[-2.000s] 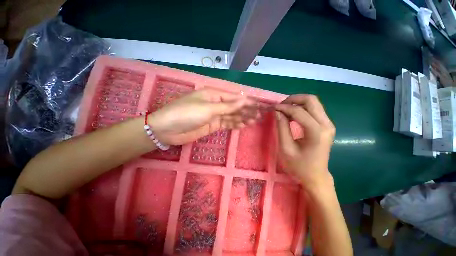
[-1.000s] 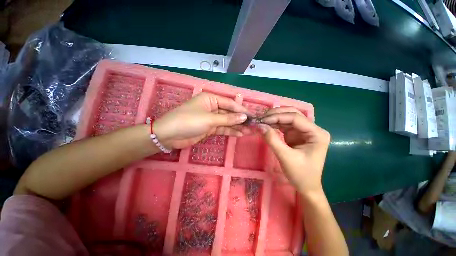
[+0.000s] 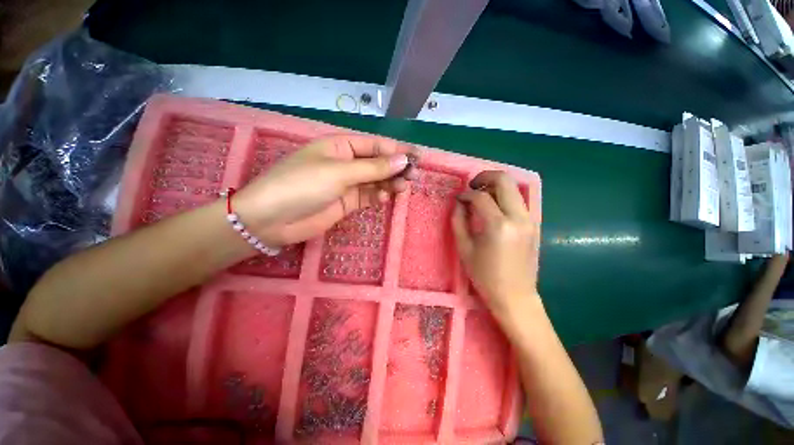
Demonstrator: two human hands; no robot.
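Note:
A pink foam tray (image 3: 296, 291) with rectangular pockets lies in front of me. Its far pockets hold rows of small shiny parts (image 3: 355, 248); near pockets hold loose dark heaps (image 3: 335, 378). My left hand (image 3: 326, 187), with a bead bracelet, is over the far pockets and pinches a small cluster of dark metal parts (image 3: 409, 167) between thumb and fingers. My right hand (image 3: 498, 230) is over the far right pockets, thumb and fingertips close together; a tiny dark piece seems to show at the fingertips, but it is too small to be sure.
A clear plastic bag with dark contents (image 3: 61, 156) lies left of the tray. A white rail (image 3: 540, 120) and grey post (image 3: 431, 52) cross the green bench (image 3: 601, 209) behind it. White boxes (image 3: 709, 174) stand at right. Another person's arm (image 3: 756, 308) shows at the right edge.
My hands were together at the cluster one second ago; now they are apart. My left hand has moved slightly left and up, my right hand left. The other person's arm has come into view since two seconds ago.

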